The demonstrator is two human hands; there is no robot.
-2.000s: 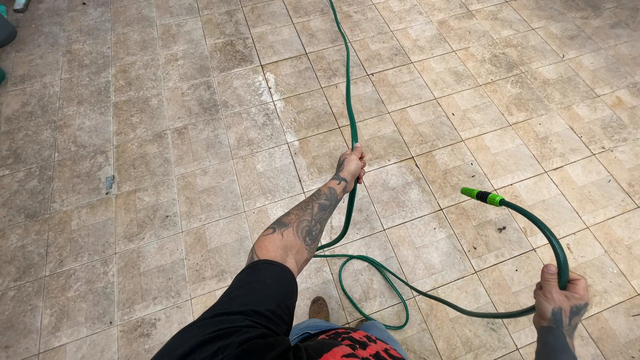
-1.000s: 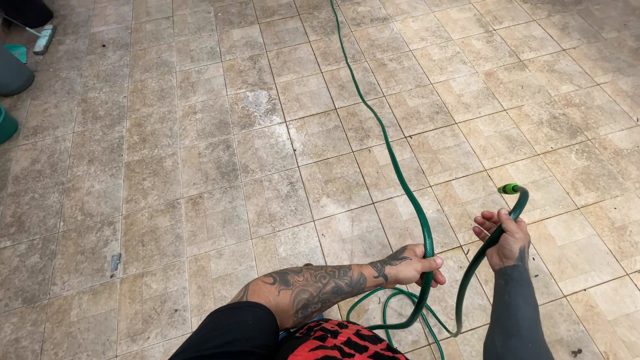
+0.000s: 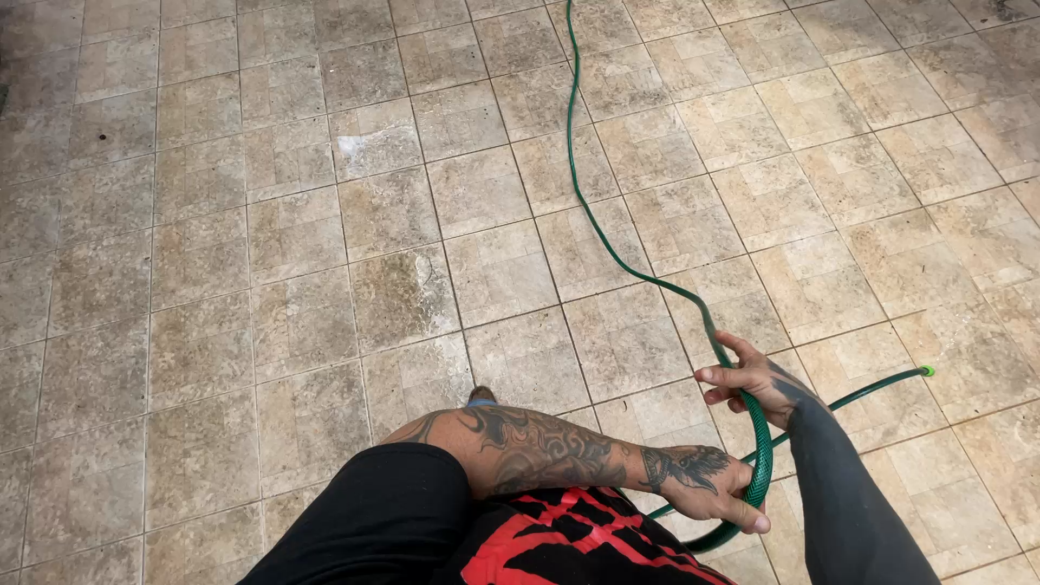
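Observation:
A green garden hose [image 3: 605,236] runs from the top of the view down to my hands at the lower right. My left hand [image 3: 715,487] grips a bend of it, low in front of my body. Just above, my right hand [image 3: 751,378] has the hose lying against its palm, with its fingers partly spread; whether it grips is unclear. To the right of my right forearm, the hose's free end stretches out, tipped by a bright green hose connector [image 3: 928,371]. Part of the loop below my left hand is hidden by my hand and shirt.
Stained beige floor tiles [image 3: 301,325] spread all around, with whitish patches left of the hose. The tip of a brown shoe [image 3: 481,394] shows beyond my left arm.
My right hand has moved in above my left hand, onto the long run of hose. The connector end, held up by my right hand two seconds ago, now extends beyond my right forearm.

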